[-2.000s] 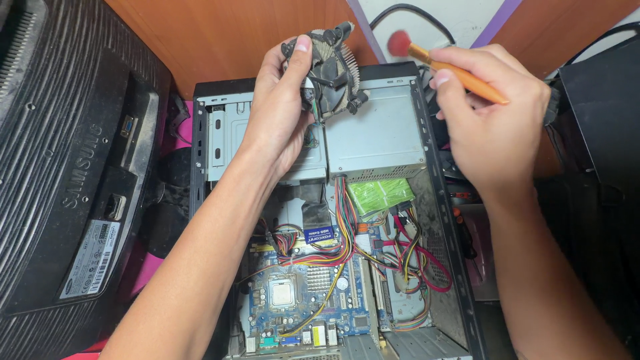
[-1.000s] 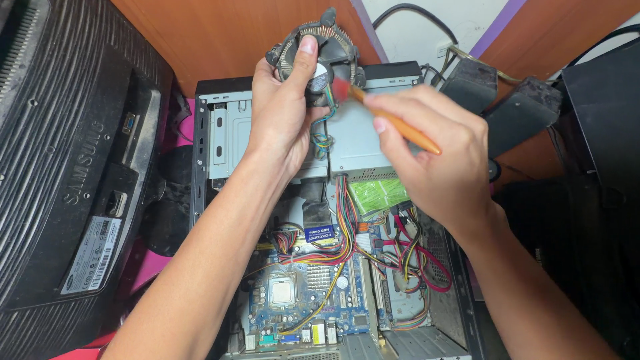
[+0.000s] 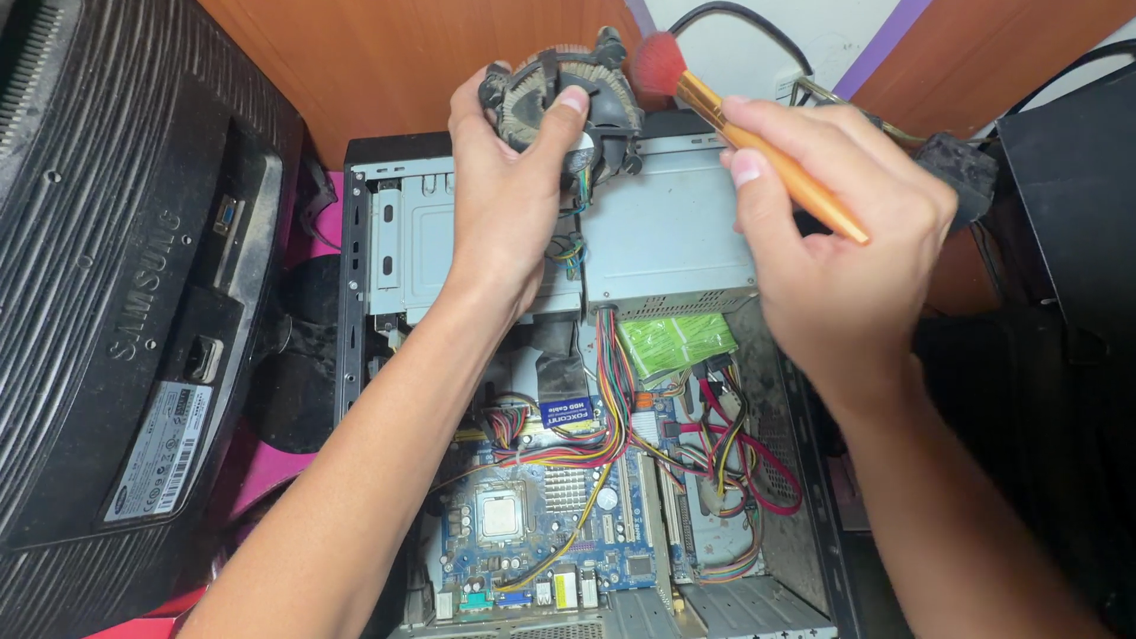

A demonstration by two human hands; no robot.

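Observation:
My left hand (image 3: 519, 169) grips a dusty CPU cooler (image 3: 568, 106), a round finned heatsink with a black fan frame, above the top of an open computer case. Coloured fan wires (image 3: 575, 244) hang from it. In my right hand (image 3: 834, 204) is a makeup-type brush (image 3: 772, 160) with an orange handle; its red bristles are up beside the cooler's right side, with what looks like a narrow gap between. Below, the blue motherboard (image 3: 568, 532) shows a bare processor (image 3: 502, 515) in its socket.
The grey power supply (image 3: 666, 231) and drive bay (image 3: 417, 240) fill the case's upper part. Bundled cables (image 3: 612, 382) and a green packet (image 3: 679, 346) lie below them. A Samsung monitor (image 3: 115, 266) stands left, a black panel (image 3: 1074, 186) right.
The cooler has been turned in my left hand. My right hand has moved the brush from the cooler's front, where it was one second ago, to up beside its right side.

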